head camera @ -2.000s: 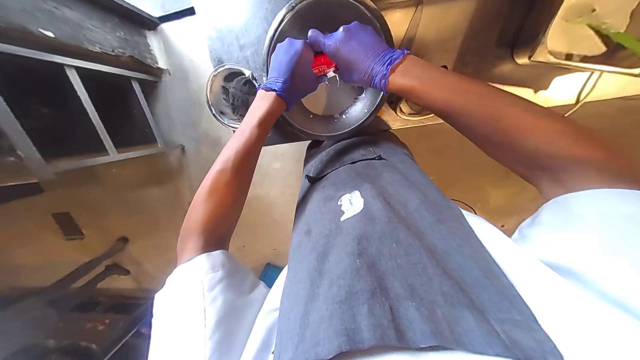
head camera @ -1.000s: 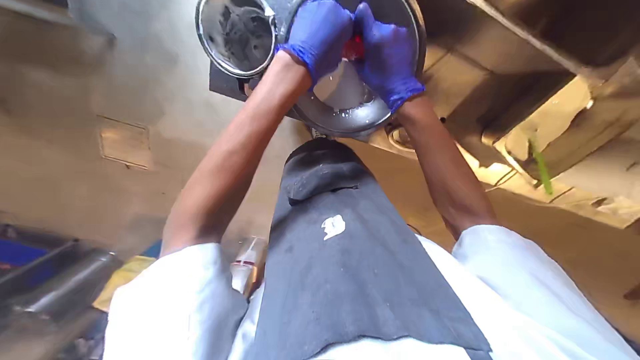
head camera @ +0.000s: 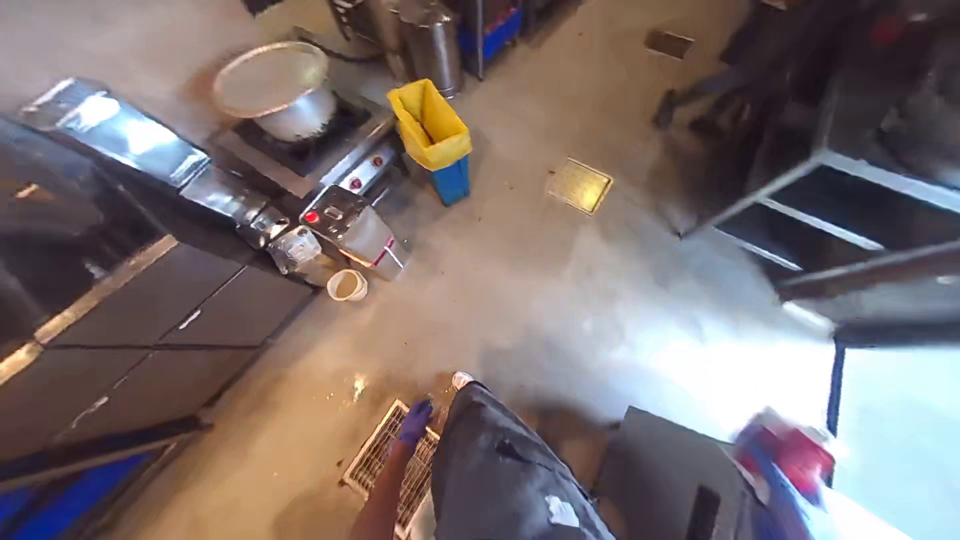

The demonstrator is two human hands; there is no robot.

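Observation:
My left hand, in a purple glove, hangs low beside the dark apron. Beneath it in the view lies a metal floor grate. No object shows in this hand, but its fingers are too small and blurred to read. I cannot make out my right hand or its arm. A white shoe tip shows at the top of the apron.
Left stand a large pot on a burner, a steel machine and a white bucket. A yellow-lined blue bin is beyond. Right are a metal rack, a dark box-like unit and a blurred red-and-blue shape.
Earlier both gloved hands were together over a metal bowl with a red item between them. Now my left hand hangs low, apart from any bowl. The view has swung widely across the floor.

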